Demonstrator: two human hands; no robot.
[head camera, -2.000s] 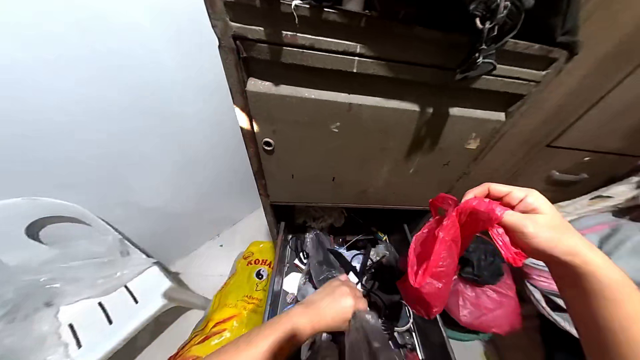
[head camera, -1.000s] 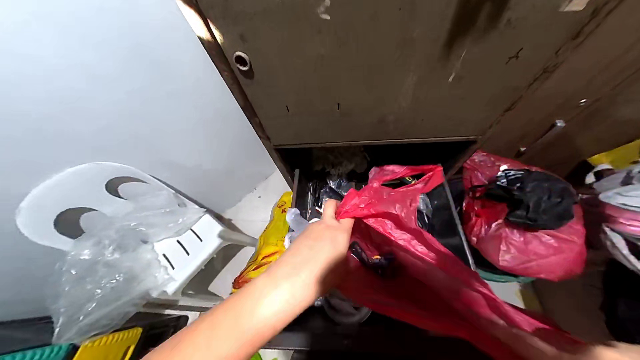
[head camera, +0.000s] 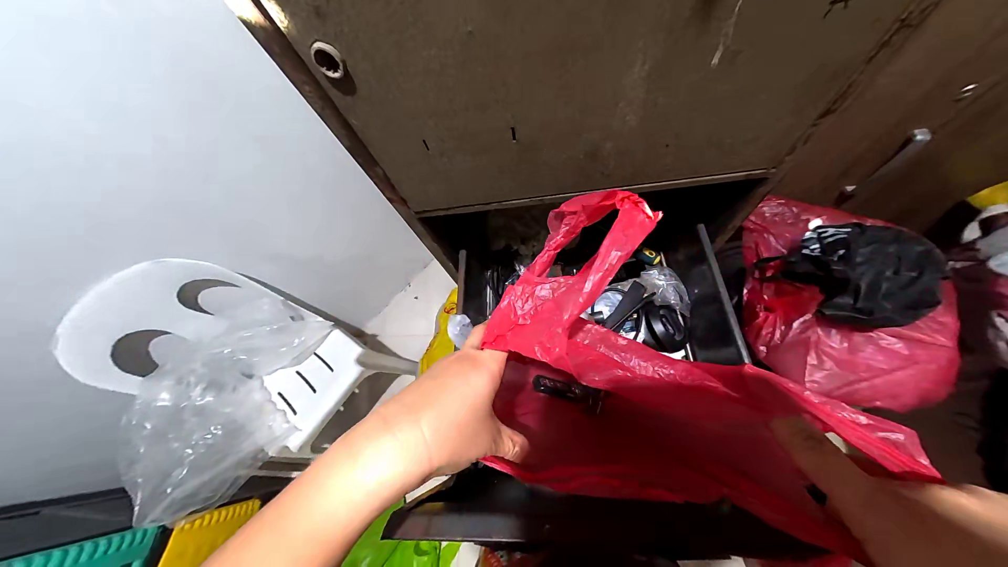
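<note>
A red plastic bag (head camera: 669, 425) is spread wide over a pulled-out drawer, its mouth facing me and one handle loop standing up. My left hand (head camera: 465, 402) grips the bag's left edge, thumb toward me. At the lower right, my right hand (head camera: 866, 488) is at the bag's other side, its fingers partly behind or inside the film. A small black object (head camera: 563, 387) lies in the bag. Behind the bag, the drawer (head camera: 724, 291) holds cables, a clear plastic wrap (head camera: 665, 287) and a round black item (head camera: 664, 327).
A brown cabinet (head camera: 583, 94) rises behind the drawer. To the right sits a full red bag (head camera: 858, 354) with a black bag (head camera: 874, 276) on it. At left, clear plastic (head camera: 205, 409) hangs over a white chair (head camera: 315, 378); a yellow package (head camera: 441, 331) stands beside the drawer.
The red bag, bunched in my right hand two seconds ago, is now spread open between both hands. My left hand has left the dark plastic in the drawer. The view has moved closer.
</note>
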